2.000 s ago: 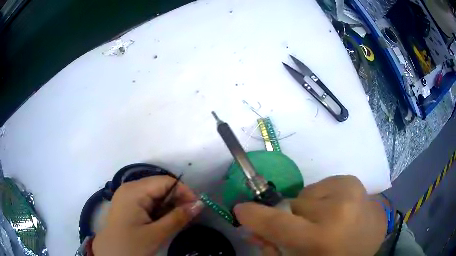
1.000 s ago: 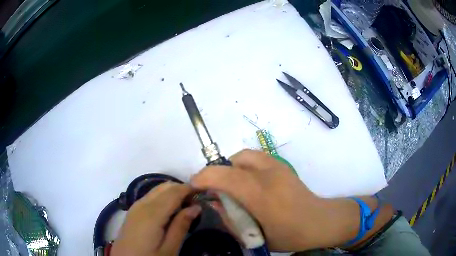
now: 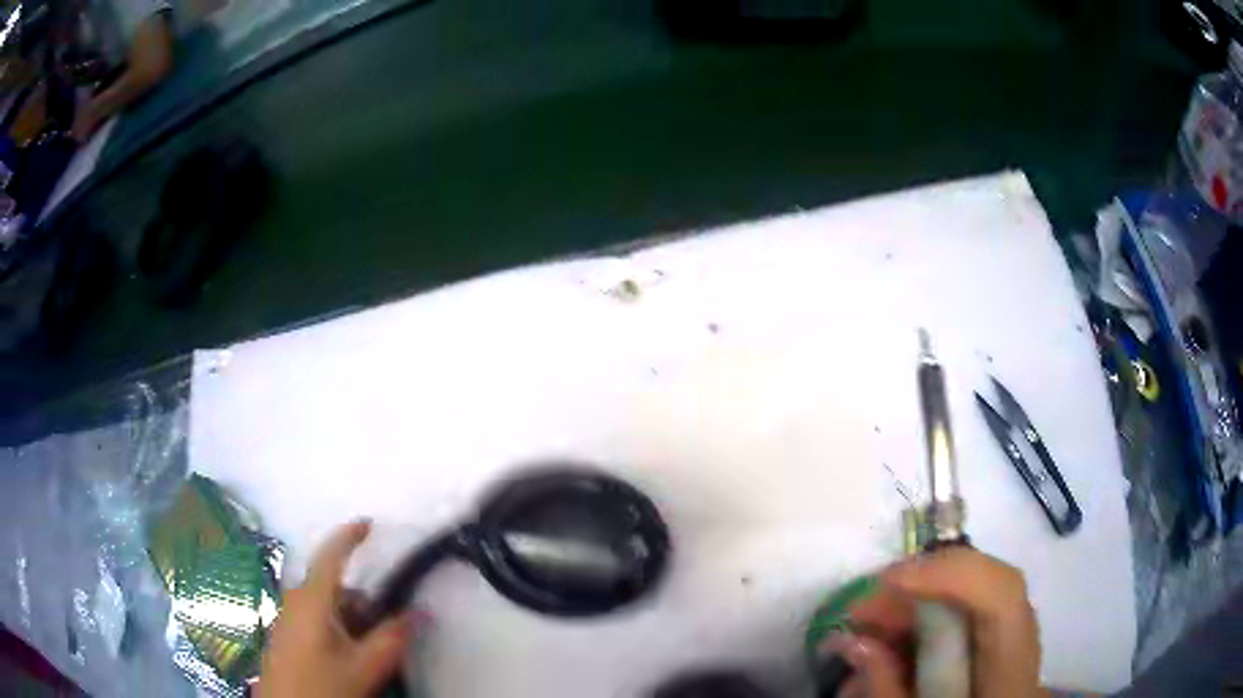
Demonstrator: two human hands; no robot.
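Observation:
The black headphones lie low on the white sheet, one round ear cup (image 3: 573, 540) blurred at centre left. A second dark round part (image 3: 712, 685) is cut off by the bottom edge. My left hand (image 3: 334, 627) grips the headband at lower left. My right hand (image 3: 954, 620) holds the soldering iron (image 3: 937, 443), its tip pointing up and away. The right fingertips also touch a dark part that I cannot make out. The green solder reel (image 3: 838, 611) shows partly beside the right hand, with a bit of PCB strip (image 3: 915, 526) beyond it. No tweezers can be made out.
Open thread snips (image 3: 1032, 457) lie right of the iron on the white sheet (image 3: 436, 368). A shiny bag of PCBs (image 3: 211, 580) is at left, a blue parts tray (image 3: 1170, 321) at right. The dark green conveyor (image 3: 545, 150) carries dark headphones (image 3: 205, 218). Another person's arm (image 3: 130, 68) shows upper left.
The view has shifted towards the conveyor. My hands, together a second ago, are now wide apart. The left has moved onto the headband; the right has moved right with the iron. The ear cup is uncovered.

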